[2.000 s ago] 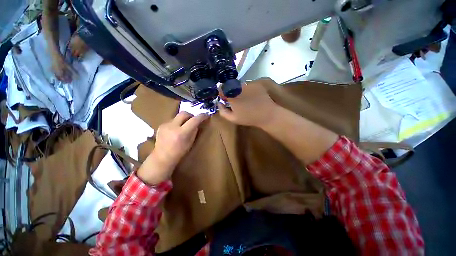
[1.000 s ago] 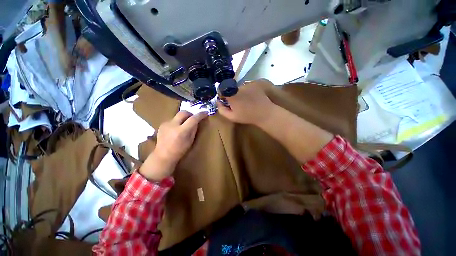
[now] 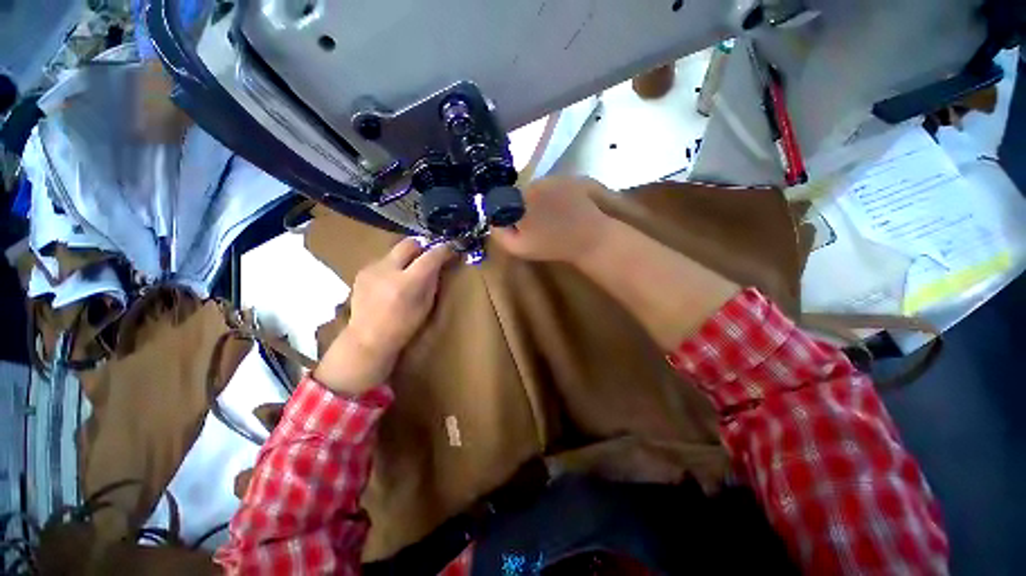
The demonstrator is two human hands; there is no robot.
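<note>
A brown bag body point(image 3: 450, 371) lies under the sewing machine head point(image 3: 540, 56), with a dark straight seam point(image 3: 512, 349) running from the presser foot point(image 3: 474, 254) towards me. My left hand point(image 3: 394, 298) is left of the foot, its thumb and finger pinching the brown material's edge. My right hand point(image 3: 551, 219) is right of the foot, fingers curled on the material behind the black tension knobs point(image 3: 477, 207); its fingertips are partly hidden. A small pale label point(image 3: 453, 430) is on the brown panel. The needle point is not clearly visible.
White-backed pieces point(image 3: 107, 180) and brown pieces with straps point(image 3: 146, 394) are piled at left. A red-handled tool point(image 3: 784, 129) rests on the machine's base. A printed sheet point(image 3: 923, 214) lies at right. A brown strap point(image 3: 878, 326) sticks out at right.
The machine head appears shifted slightly left and up in view. Less white shows between my hands at the foot. The other person's hands at upper left are no longer clearly visible.
</note>
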